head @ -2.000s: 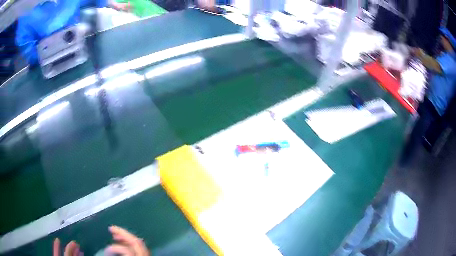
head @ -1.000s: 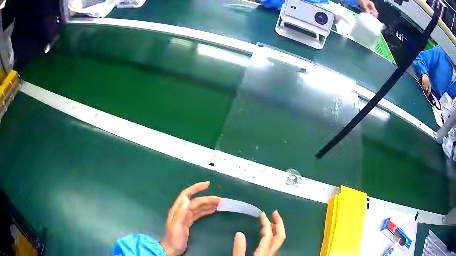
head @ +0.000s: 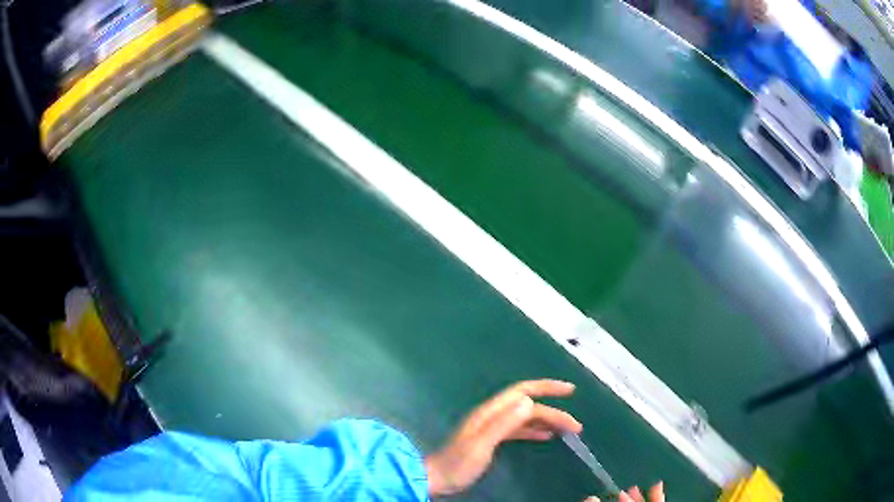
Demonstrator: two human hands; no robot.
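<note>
A thin whitish strip [head: 590,461], possibly the flat ribbon cable, is stretched between my two hands above the green bench top [head: 294,294]. My left hand [head: 505,431] holds its upper left end at the fingertips, with the index finger extended above. My right hand [head: 632,495] is at the strip's lower right end. Only its fingertips show at the bottom edge of the picture, and the strip's end meets them. A blue sleeve covers my left forearm.
A yellow stack [head: 127,74] lies at the upper left, another yellow piece [head: 753,487] at the bottom right. A pale rail [head: 441,221] crosses the bench. A white projector unit [head: 789,137] stands across, near a person in blue. A black bar [head: 819,375] is at the right.
The view has swung left, so the hands and strip now appear further right and lower. The strip looks straighter and narrower. The paper and small carton are out of view.
</note>
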